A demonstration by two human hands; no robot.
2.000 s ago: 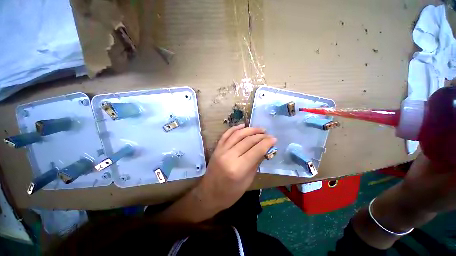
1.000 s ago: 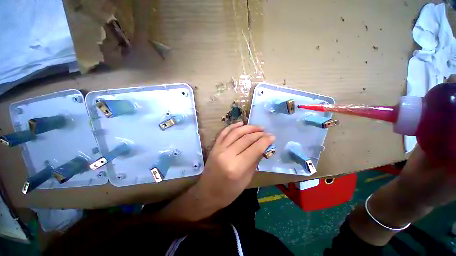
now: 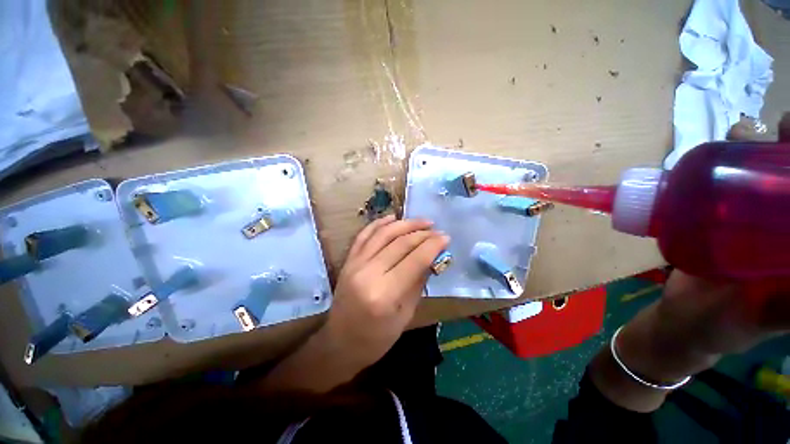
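Note:
A pale grey-white peg tray (image 3: pixel 463 230) lies on the right with four posts. My left hand (image 3: pixel 381 282) grips its left side, fingertips against the lower-left post (image 3: pixel 441 262); thumb and grip underside are hidden. My right hand (image 3: pixel 706 308) is shut on a pink-red squeeze bottle (image 3: pixel 728 208) with a white collar. The bottle lies nearly level, and its long red nozzle (image 3: pixel 554 194) points left. The nozzle tip is at or just beside the gold end piece (image 3: pixel 469 184) of the upper-left post; contact cannot be told.
Two more peg trays (image 3: pixel 221 251) (image 3: pixel 74 286) with gold-ended posts lie at left. Torn cardboard (image 3: pixel 108 95) and white sheet (image 3: pixel 35 78) are at upper left. Dark debris (image 3: pixel 378 202) lies between trays. A white cloth (image 3: pixel 715 69) lies at upper right, a red stool (image 3: pixel 550 325) below the bench edge.
The view has shifted, so the trays appear farther left. The squeeze bottle has come further into view and looks larger. Both hands keep their grips, and the nozzle tip stays near the same post end.

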